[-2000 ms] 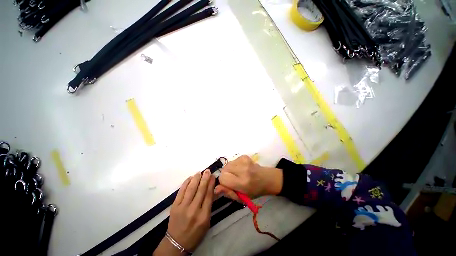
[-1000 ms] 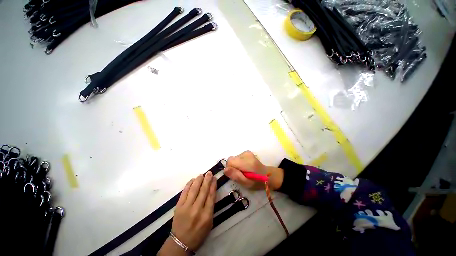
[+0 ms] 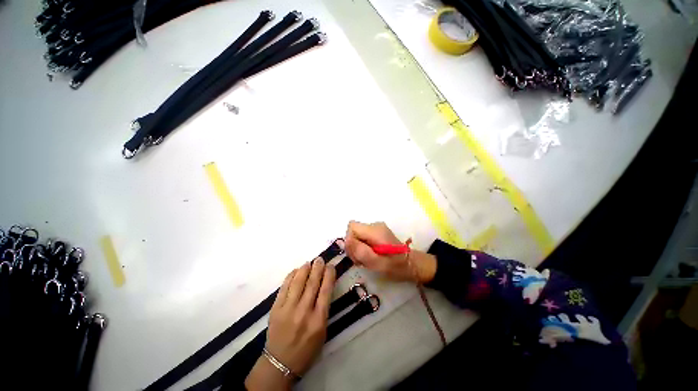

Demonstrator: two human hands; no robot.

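Observation:
Several black straps with silver rings lie side by side at the near edge. My left hand lies flat across them, fingers extended and close together, pressing on the straps. My right hand is closed around a bright red pen-like tool beside the ring end of the uppermost strap; the tool's tip is hidden by my fingers. A thin reddish-brown cord trails from the tool down the table. Two other ring ends show right of my left hand.
A strap group lies beyond. Thick strap bundles lie at far left, near left and far right, beside a yellow tape roll. Plastic scraps and yellow tape strips are on the table.
My right hand has turned and moved slightly up, the red tool now lying more level. My left hand stays on the straps. Two ring ends hidden at first now show.

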